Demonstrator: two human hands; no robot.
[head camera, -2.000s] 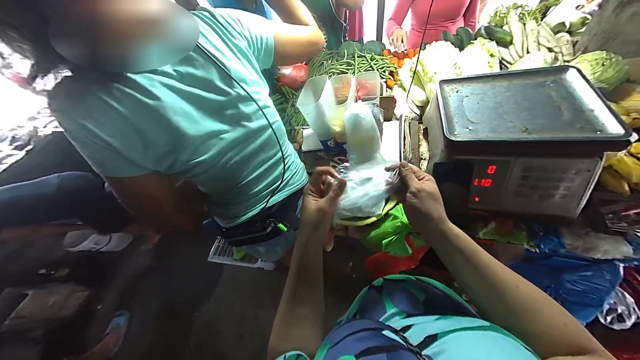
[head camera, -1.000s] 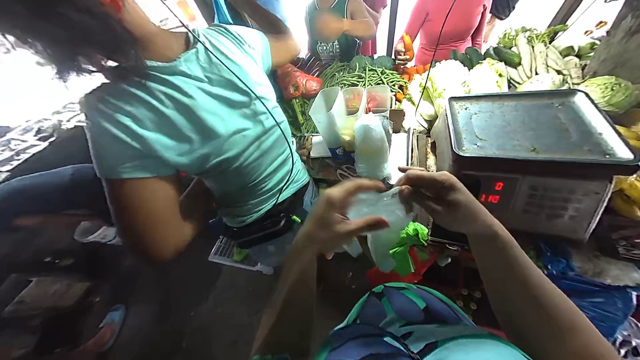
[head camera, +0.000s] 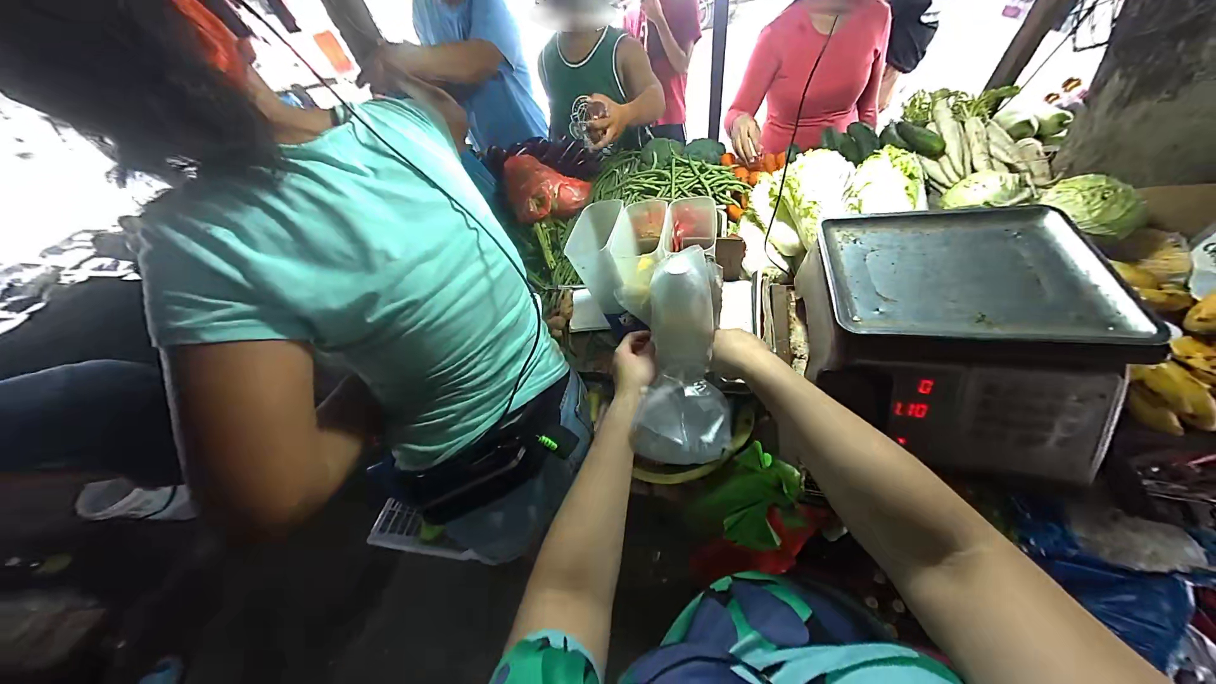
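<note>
A bundle of clear plastic bags (head camera: 681, 304) stands upright ahead of me, and its lower part (head camera: 682, 423) puffs out over a round rim. My left hand (head camera: 635, 359) is at the bundle's left side with its fingers bent; whether it pinches the plastic cannot be made out. At the right side is my right hand (head camera: 736, 353), its fingertips hidden behind the bundle. Just behind stand translucent plastic containers (head camera: 597, 252). Green leaves (head camera: 755, 494) and a red plastic bag (head camera: 774, 551) lie below the hands.
A digital scale (head camera: 964, 408) with a metal tray (head camera: 988, 271) stands at right. A person in a teal shirt (head camera: 380, 275) is close on the left. Green beans (head camera: 679, 180), cabbages (head camera: 1092, 204) and other vegetables fill the far side, where several people stand. Bananas (head camera: 1173, 389) lie far right.
My hands have moved from the loose plastic below to the two sides of the upright bundle. The person in pink held an orange item one second ago; that hand is now lower, over the vegetables.
</note>
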